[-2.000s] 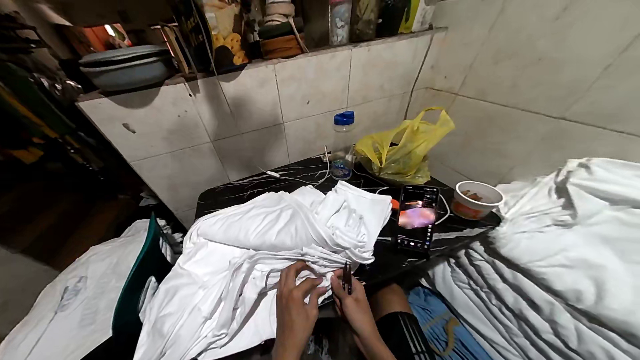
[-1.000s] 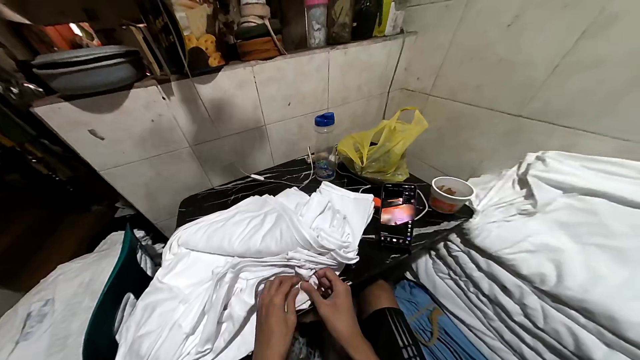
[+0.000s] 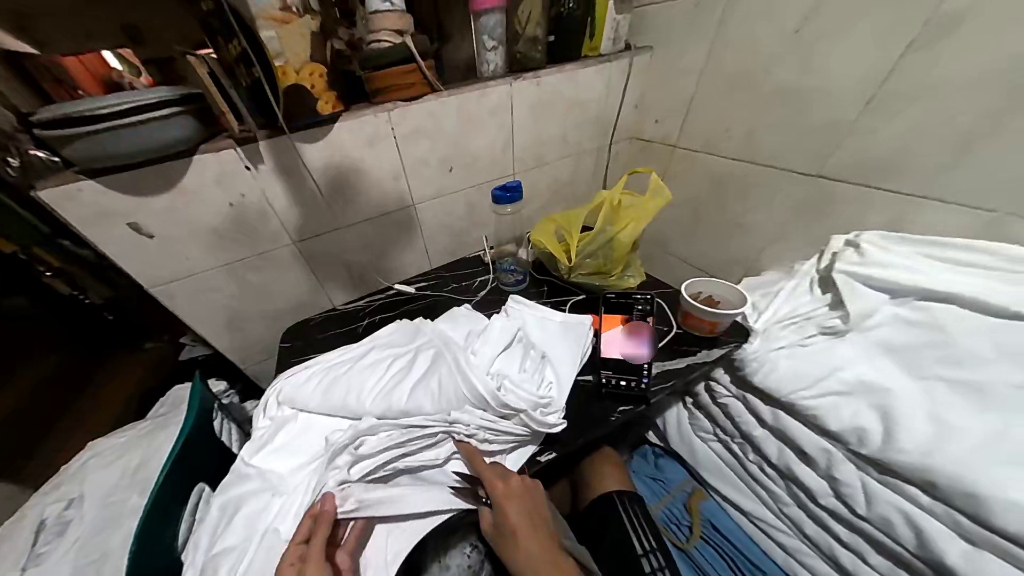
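Observation:
White fabric lies in a folded, bunched heap on a black marbled table and hangs over its near edge. My left hand pinches the end of a narrow hemmed band of this fabric at the bottom. In my right hand is a small dark cutting tool, likely thread snips, its pointed blades facing left over the band. The right index finger reaches out onto the folds. Most of the tool's grip is hidden in the palm.
Behind the cloth stand a blue-capped bottle, a yellow plastic bag, a lit phone with a white cable and a white tub. More white fabric is piled at right. A green-edged chair stands at left.
My left hand has moved left, away from my right hand, and a band of cloth now stretches between them. One second ago both hands were close together at the fabric.

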